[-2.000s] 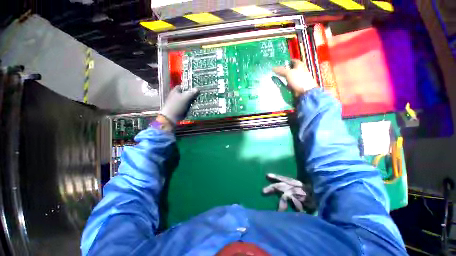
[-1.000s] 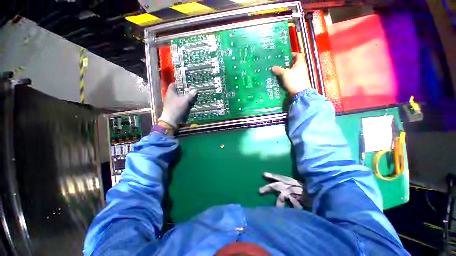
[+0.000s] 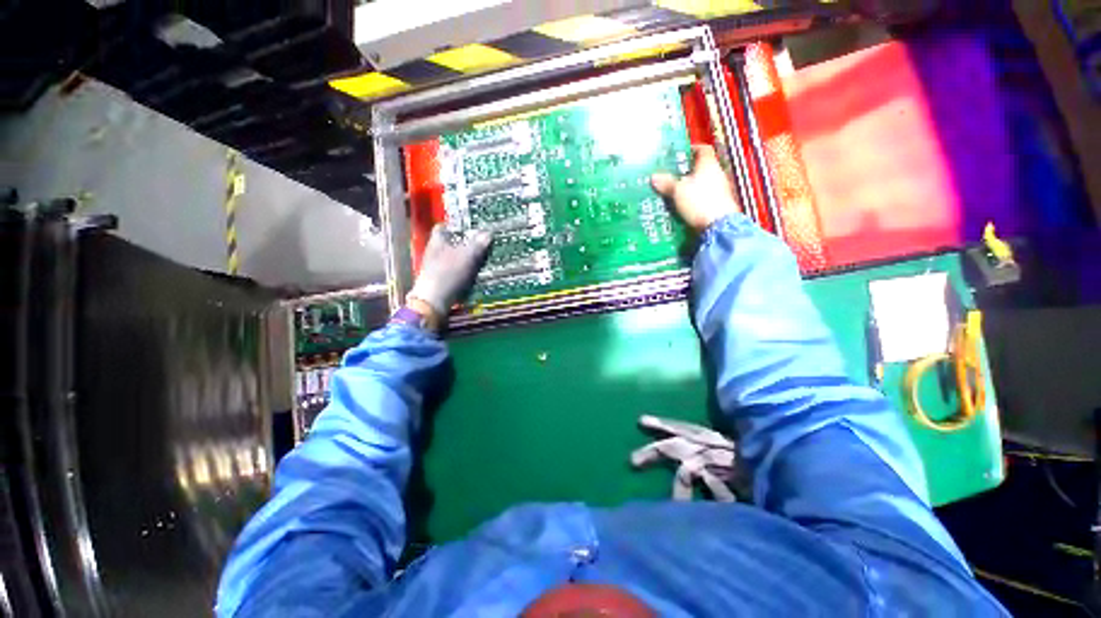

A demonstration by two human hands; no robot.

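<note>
A green printed circuit board (image 3: 592, 205) lies within a metal-edged frame (image 3: 388, 205) over a red-orange area, beyond the green bench mat (image 3: 568, 410). My gloved left hand (image 3: 450, 268) grips the board's left edge near its lower corner, thumb on top. A purple band shows at that wrist. My bare right hand (image 3: 698, 191) holds the board's right edge, thumb on top. The fingers under the board are hidden. Glare covers part of the board's upper right.
A spare glove (image 3: 691, 454) lies on the mat. At the right are a white paper (image 3: 910, 316) and a yellow looped item (image 3: 950, 389). Another board (image 3: 328, 319) shows at the left, beside a dark shiny panel (image 3: 175, 410). Yellow-black tape (image 3: 481, 56) runs behind the frame.
The view has shifted slightly. Both hands keep hold of the board's sides, and the board's top edge sits a little lower within the frame than one second ago.
</note>
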